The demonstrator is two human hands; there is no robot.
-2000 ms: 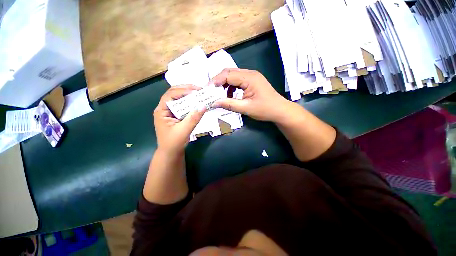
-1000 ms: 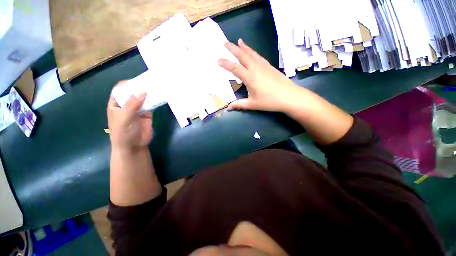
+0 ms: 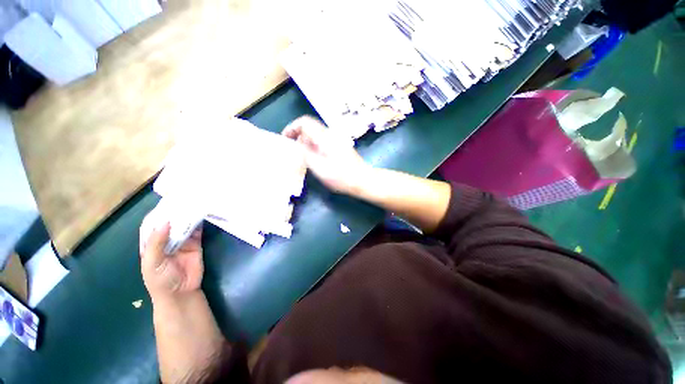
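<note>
White flat box blanks (image 3: 233,176) lie fanned on the dark green mat in front of me, washed out by glare. My left hand (image 3: 173,251) is at their lower left, closed on a small white card piece (image 3: 182,231) between thumb and fingers. Whether this piece is joined to the blanks cannot be told. My right hand (image 3: 327,157) is at the blanks' right edge, fingers curled and blurred. Whether it grips anything cannot be told. The stock stack (image 3: 375,64) lies just beyond my right hand.
A wooden board (image 3: 98,142) lies beyond the mat, with white boxes (image 3: 56,49) at its far left. A patterned smartphone (image 3: 19,321) is at the left edge. A magenta bag (image 3: 518,150) stands beside the bench at right. Small scraps (image 3: 345,228) lie on the mat.
The view has turned toward the right, showing more of the bag and floor. My left hand still holds the small piece. My right hand's spread fingers have curled and moved off the blanks' top to their edge.
</note>
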